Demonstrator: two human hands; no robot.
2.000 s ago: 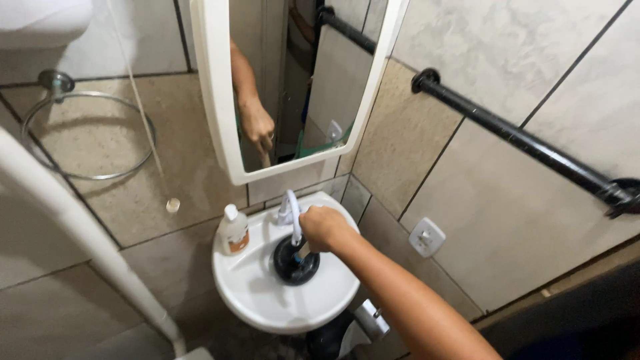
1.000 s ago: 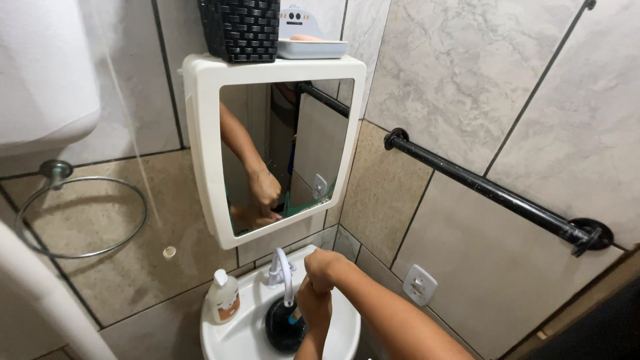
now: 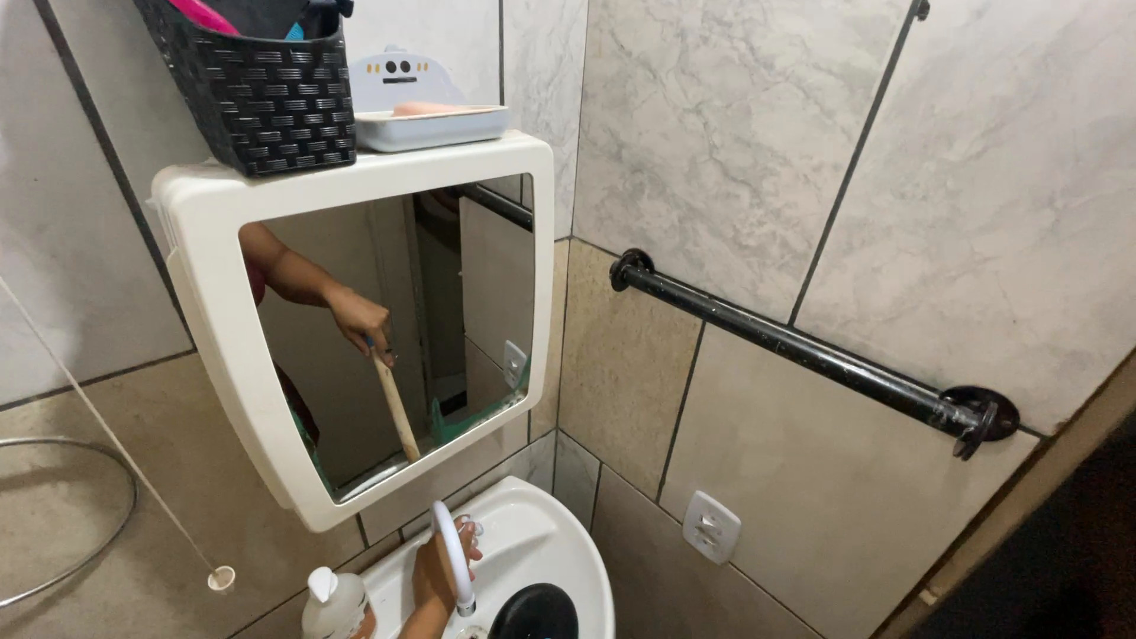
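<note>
My left hand (image 3: 437, 568) reaches in behind the curved white faucet spout (image 3: 455, 555), its fingers around the tap knob (image 3: 472, 525) at the back of the white washbasin (image 3: 586, 541). A black rubber plunger cup (image 3: 534, 612) is in the basin, cut off by the lower edge. My right hand shows only as a reflection in the cabinet mirror (image 3: 362, 321), closed around a wooden handle (image 3: 395, 408) that slants down toward the basin. The handle's joint with the cup is out of view. A clear pump bottle (image 3: 335, 608) with a white top stands at the basin's left.
A white mirror cabinet (image 3: 213, 191) hangs above the basin, with a black woven basket (image 3: 275, 106) and soap dish (image 3: 435, 129) on top. A black bar (image 3: 781, 342) and wall socket (image 3: 711, 526) are at right. A pull cord (image 3: 221, 579) and metal towel ring (image 3: 133, 497) are at left.
My left hand has left my right hand at the plunger handle and is now at the tap. My right hand has gone out of direct view. The view has tilted up.
</note>
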